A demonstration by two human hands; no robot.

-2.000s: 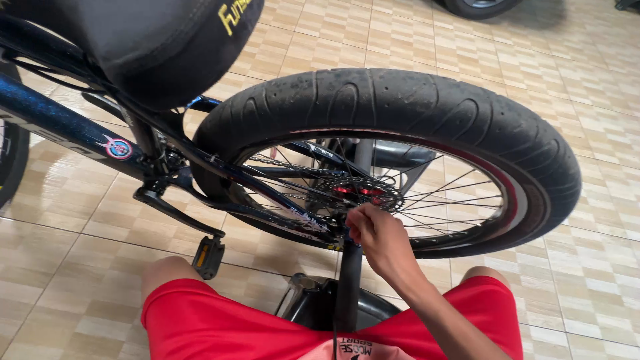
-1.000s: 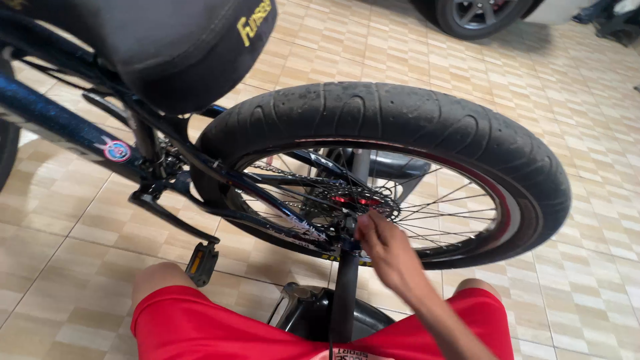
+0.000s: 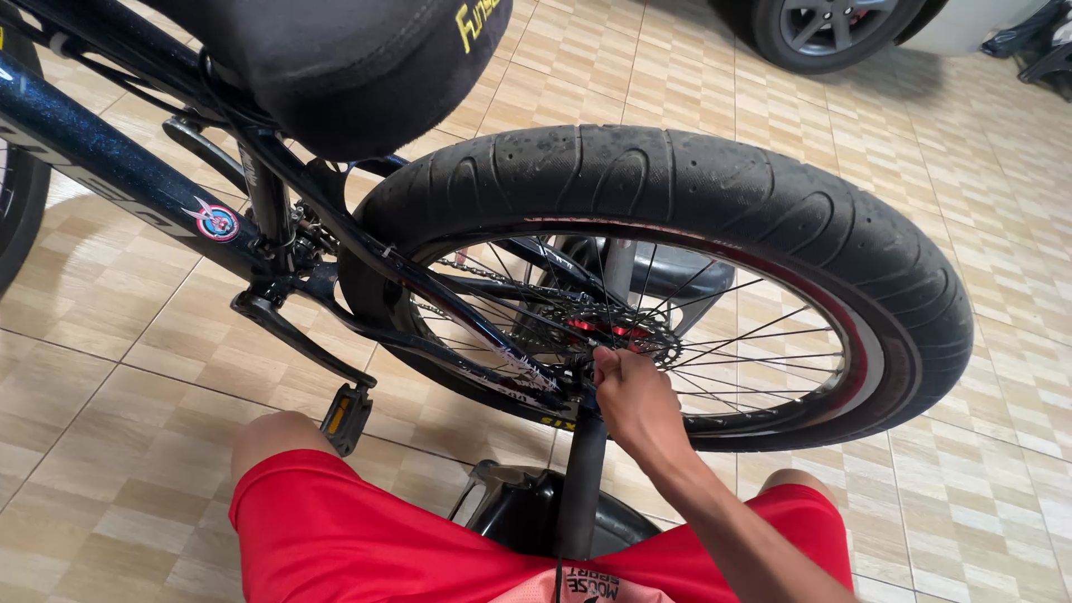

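My right hand (image 3: 638,400) is at the rear hub of a dark blue bicycle, its fingers curled against the brake caliper area beside the disc rotor (image 3: 670,350). Whether the fingers hold a small part or tool is hidden. Around the hub stand the black spokes and the fat black rear tyre (image 3: 636,172) with its red-edged rim. The frame's rear stays (image 3: 477,322) run to the axle from the left. Just below the hand, a dark tube (image 3: 584,494) extends from the axle toward me. My left hand is out of view.
A black saddle (image 3: 377,75) overhangs the frame at the upper left. The crank and pedal (image 3: 347,419) hang near my left knee. Black plastic stand-like parts (image 3: 523,502) lie between my legs. A car wheel (image 3: 825,25) is at the top right on the tiled floor (image 3: 988,352).
My right hand stays at the hub, with its fingers slightly shifted. The view has tilted a little, showing more of the car wheel.
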